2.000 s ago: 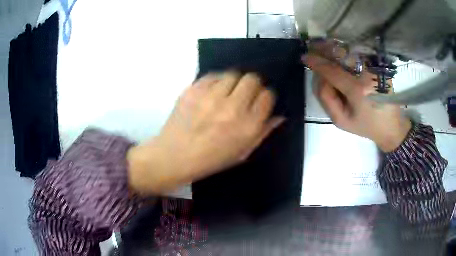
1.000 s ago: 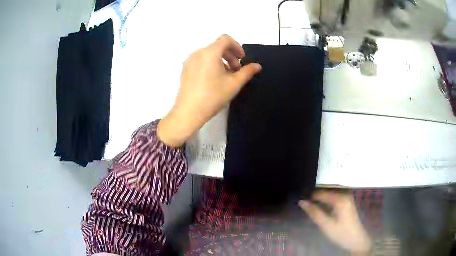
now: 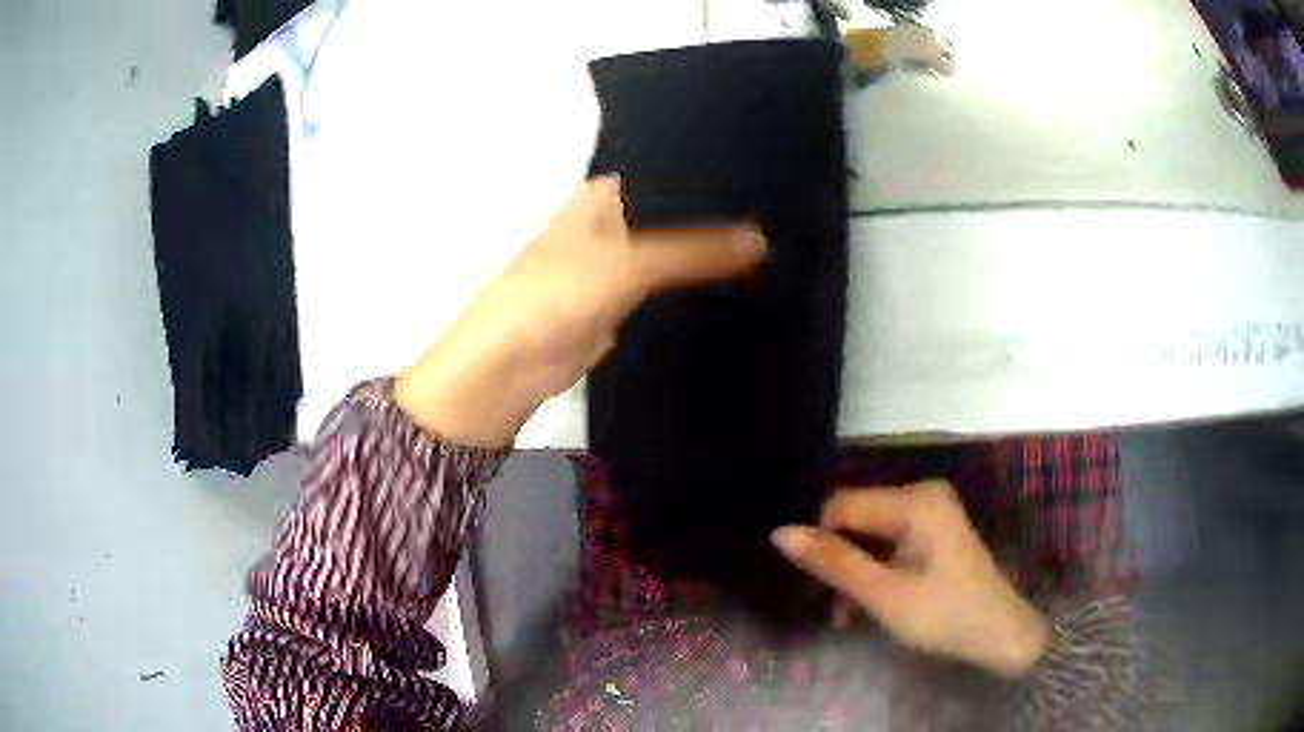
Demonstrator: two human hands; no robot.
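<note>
A black cut panel (image 3: 722, 157) lies lengthwise on the white table and hangs over its front edge toward the lap. My left hand (image 3: 586, 293) is at the panel's left edge, thumb on top of the cloth, fingers at or under the edge. It is slightly blurred. My right hand (image 3: 915, 572) is below the table edge at the panel's lower right corner, fingertips pinched on the cloth. Small metal parts of the sewing machine (image 3: 901, 50) show at the top edge, beside the panel's upper right corner.
A stack of black cut panels (image 3: 229, 286) lies at the far left of the white table (image 3: 1030, 315). More black pieces (image 3: 258, 17) and a light-blue strip (image 3: 308, 65) are at the upper left. A dark item with a red edge (image 3: 1266, 79) is at the upper right.
My right hand has come down from beside the needle area to the panel's lower corner. My left hand has moved from the panel's middle to its left edge. The view has shifted.
</note>
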